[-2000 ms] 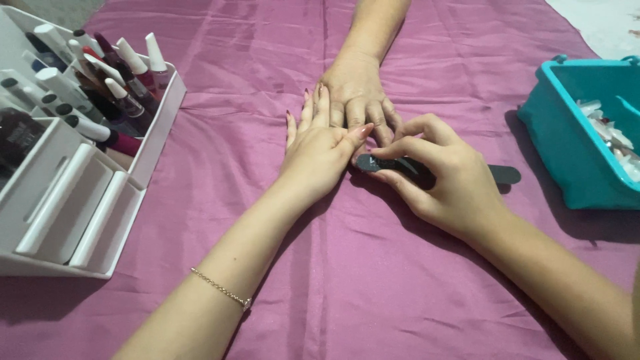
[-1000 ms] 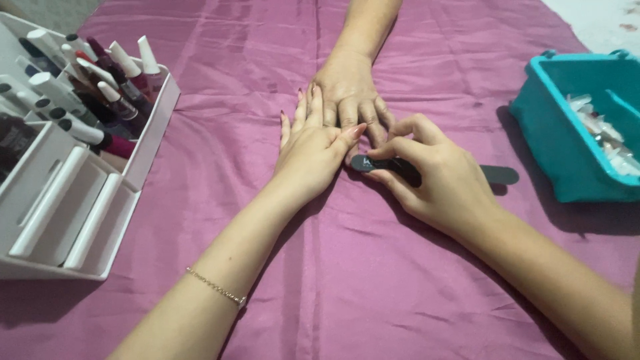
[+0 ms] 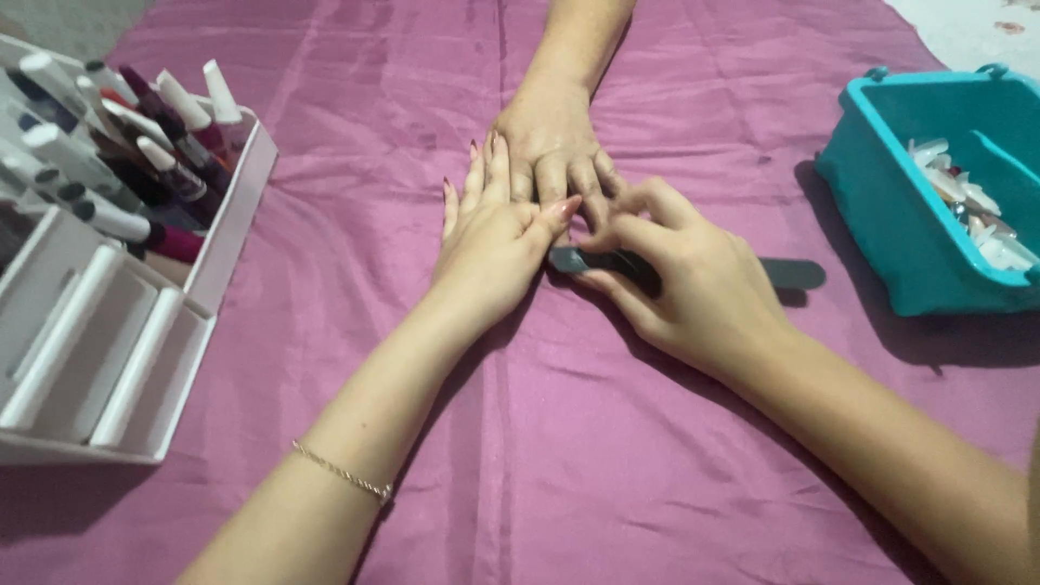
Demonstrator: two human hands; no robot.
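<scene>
A black nail file [image 3: 792, 274] lies in the grip of my right hand [image 3: 691, 276], its near tip by a fingertip of another person's hand [image 3: 552, 138]. That hand rests palm down on the purple cloth, reaching in from the top. My left hand [image 3: 491, 244], with a thin chain bracelet at the wrist, lies beside it, its thumb and palm edge against the person's fingers. Whether my left fingers pinch one of them is hidden. The middle of the file is covered by my right fingers.
At the left stands a white plastic organizer [image 3: 236, 211] with many nail polish bottles [image 3: 175, 171]. A teal plastic basket [image 3: 873, 195] at the right holds loose nail tips [image 3: 959, 191]. Purple satin cloth [image 3: 569, 487] covers the table, with a white surface [image 3: 975, 32] beyond it.
</scene>
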